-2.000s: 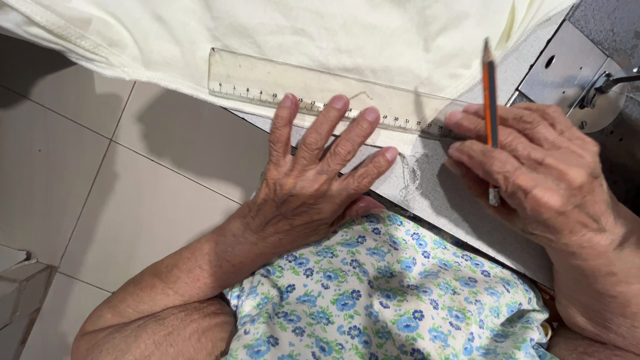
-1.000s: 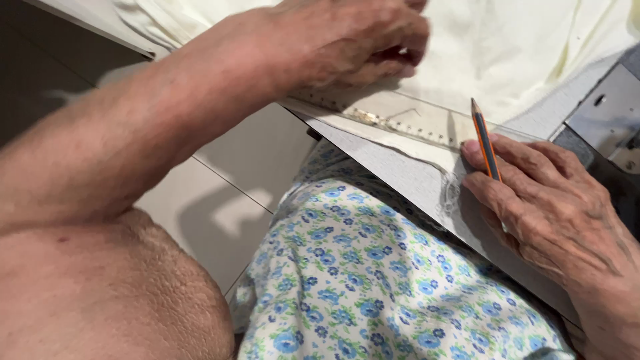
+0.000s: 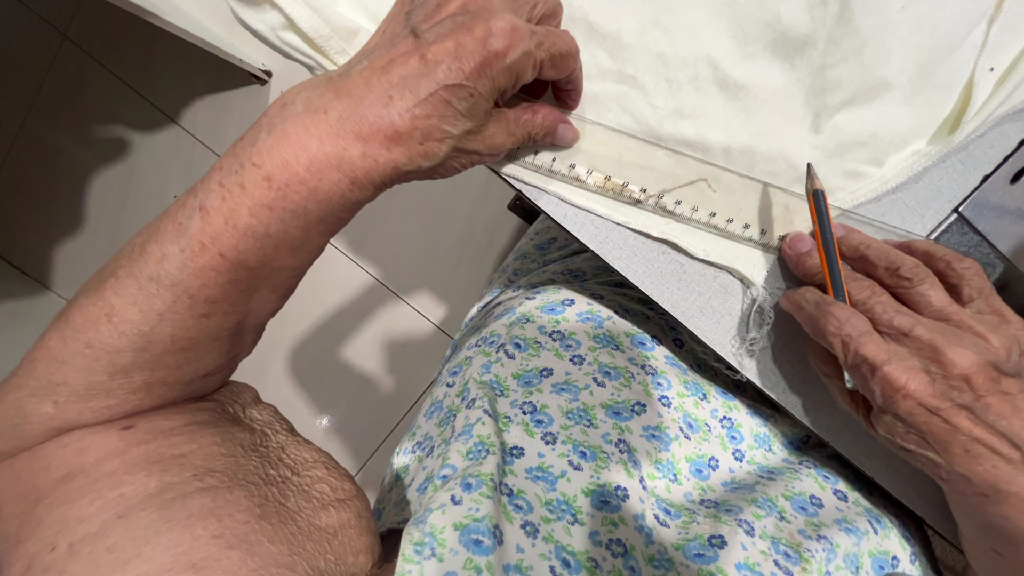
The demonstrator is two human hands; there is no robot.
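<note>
A clear plastic ruler (image 3: 672, 172) lies on cream fabric (image 3: 720, 72), close along its lower edge, with the figures reading mirrored. My left hand (image 3: 480, 88) is at the ruler's left part, thumb down at its upper edge and fingers curled; what lies beneath them is hidden. My right hand (image 3: 904, 320) rests at the ruler's right end with fingertips on it. Between its fingers it holds an orange and black pencil (image 3: 826, 232), point up and away from me. Loose threads (image 3: 754, 320) hang from the fabric's corner beside that hand.
The fabric lies on a grey speckled table (image 3: 640, 256) whose edge runs diagonally above my lap, covered in floral cloth (image 3: 608, 448). A metal plate (image 3: 996, 216) is set in the table at right. A white panel edge (image 3: 200, 32) shows upper left, above the tiled floor (image 3: 384, 320).
My left hand, spread below the ruler's middle two seconds ago, has moved up and left to the ruler's left part. My right hand stays at the right end with the pencil. The view has shifted.
</note>
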